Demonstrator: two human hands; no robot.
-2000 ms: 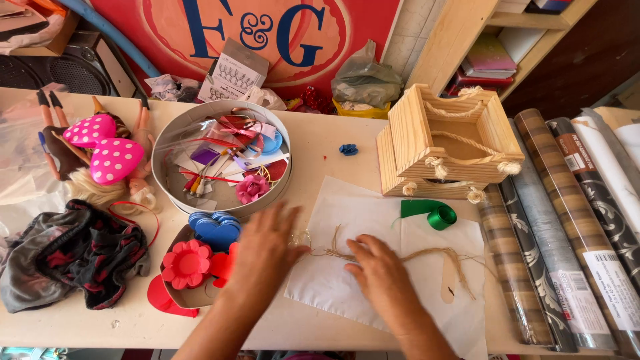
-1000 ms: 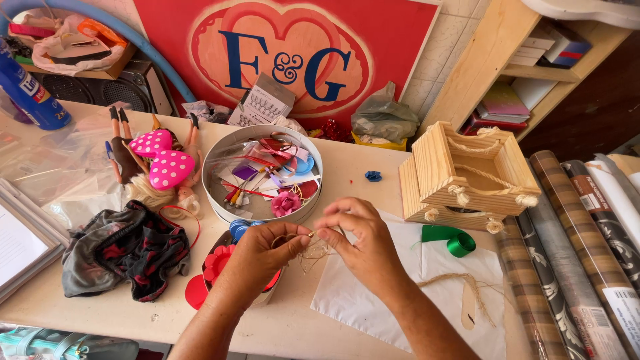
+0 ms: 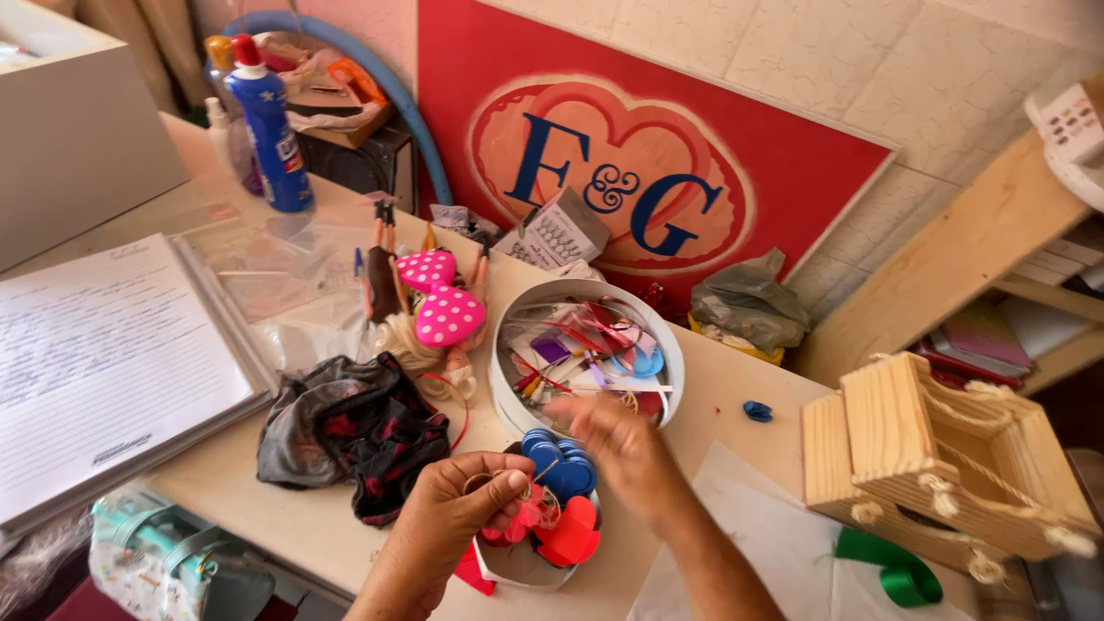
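Note:
Thin twine (image 3: 545, 509) is pinched between the thumb and fingers of my left hand (image 3: 474, 500), above a white container (image 3: 526, 576) of red paper flowers (image 3: 569, 530) and blue paper shapes (image 3: 561, 466). My right hand (image 3: 617, 444), somewhat blurred, is just right of the blue shapes, its fingers over the near rim of a round white tin (image 3: 502, 371). Ribbons, paper scraps and cords lie in that tin. Whether my right fingers touch anything cannot be told. White paper (image 3: 724, 526) lies beneath my right forearm.
Wooden crates with rope handles (image 3: 888, 431) and a green ribbon roll (image 3: 910, 585) are on the right. Dark patterned cloth (image 3: 362, 427), dolls with a pink dotted bow (image 3: 448, 315), an open notebook (image 3: 112, 345) and a blue bottle (image 3: 274, 138) occupy the left. A small blue item (image 3: 758, 411) lies behind the paper.
My hands went from apart above the paper to together at the twine; now my right hand is apart from my left, over the tin's edge. The view has swung left.

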